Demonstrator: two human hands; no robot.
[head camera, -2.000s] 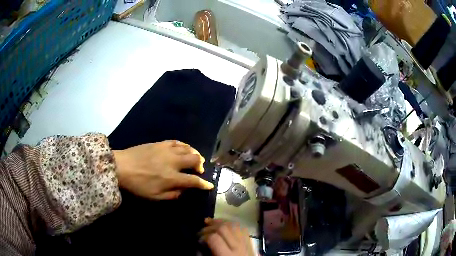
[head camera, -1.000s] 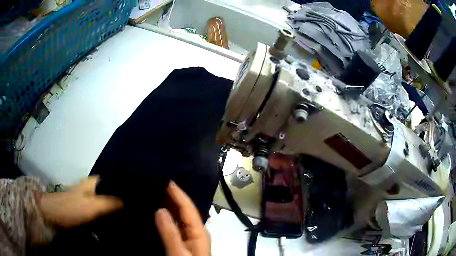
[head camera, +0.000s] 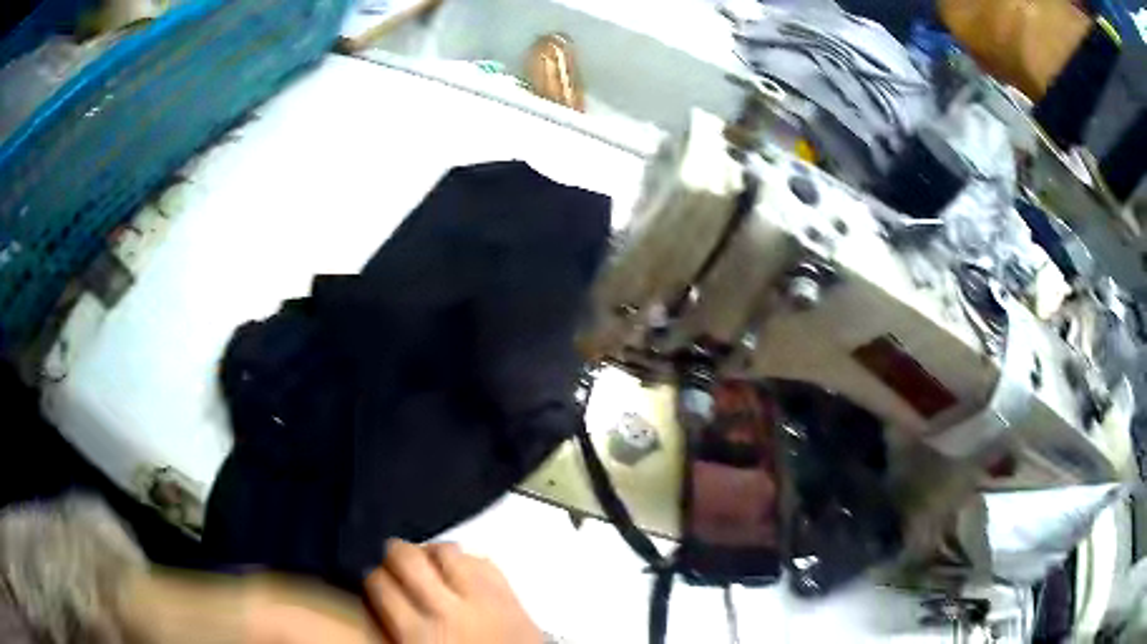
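Note:
The black garment panel (head camera: 440, 340) lies partly bunched on the white table, left of the sewing machine (head camera: 868, 327), its right edge near the needle area. My left hand (head camera: 252, 613) is blurred at the bottom left, its fingers hidden behind my right hand or cloth. My right hand (head camera: 443, 599) is at the bottom edge, fingers curled at the cloth's lower rim; its grip is unclear. A thin black strip (head camera: 609, 488) runs from the presser foot area down over the bed and table edge. The needle is too blurred to make out.
A blue perforated basket (head camera: 151, 151) stands upper left. A smartphone (head camera: 732, 503) and a shiny dark bundle (head camera: 836, 491) lie under the machine arm. A pale trough (head camera: 484, 38) runs behind the table. Grey cloth (head camera: 836, 76) is piled beyond. Another person's arm (head camera: 1025, 44) shows top right.
My hands have moved from beside the needle down to the bottom edge. The panel's left part is now bunched and folded. The black strip, hidden at first, now hangs uncovered.

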